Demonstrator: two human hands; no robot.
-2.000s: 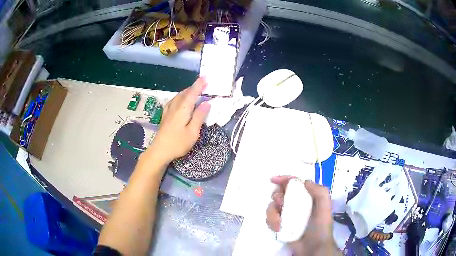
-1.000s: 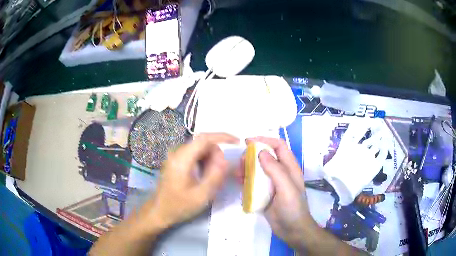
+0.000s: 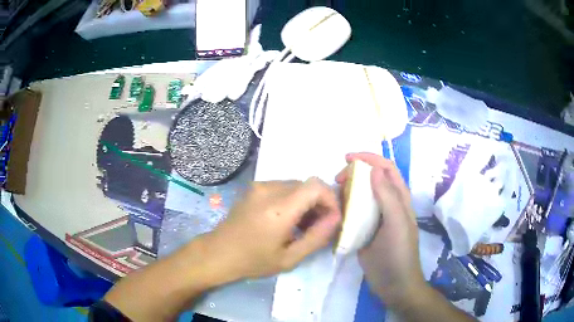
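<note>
A palm-sized white oval plastic housing (image 3: 361,210) with a yellow face stands on edge above the white paper (image 3: 302,135), its yellow face turned left. My right hand (image 3: 395,233) is closed around its right side. My left hand (image 3: 286,223) is at its left, fingers curled with the tips close to the yellow face. I cannot tell whether the left fingers pinch anything, such as a cord. A pale strip hangs below the housing.
A round dish of tiny grey pieces (image 3: 211,141) and green circuit boards (image 3: 146,97) lie left. A white corded unit (image 3: 316,33) and phone (image 3: 221,26) are behind. A white glove (image 3: 481,188), a black-handled tool (image 3: 530,270) and a blue stool (image 3: 53,273) are at the sides.
My left hand has moved from the phone to beside the housing. The housing, held in my right hand, was lifted and turned with its yellow face left. The view has shifted.
</note>
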